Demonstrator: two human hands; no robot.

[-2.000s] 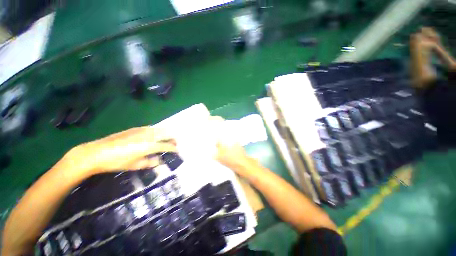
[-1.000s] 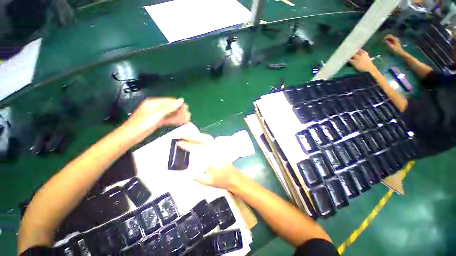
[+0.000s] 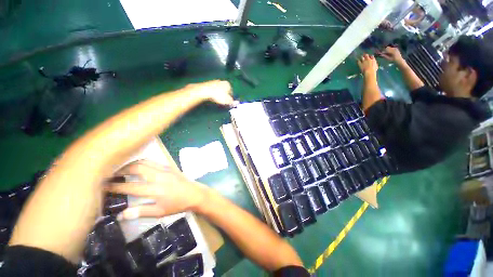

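Observation:
Black housing halves [image 3: 180, 236] lie on a white sheet at the lower left, some in uneven rows. My right hand [image 3: 157, 189] is over this near stack, with fingers and thumb around one black housing half [image 3: 115, 203]. My left arm reaches across above it. My left hand [image 3: 219, 92] is over the green surface, near the back left corner of the right stack. Its fingers are curled and blurred, and I cannot tell whether they hold anything. My left forearm hides part of the near stack.
A stack with rows of black shells [image 3: 319, 162] stands at the right. A white paper [image 3: 204, 159] lies between the stacks. Black corded units [image 3: 81, 76] lie on the green surface [image 3: 162, 81]. A slanted pale post [image 3: 346, 48] and another worker [image 3: 421, 119] are at the right.
My left hand has reached away from the near stack towards the right stack. My right hand has moved from the bare sheet to the shells. The view has turned to the right.

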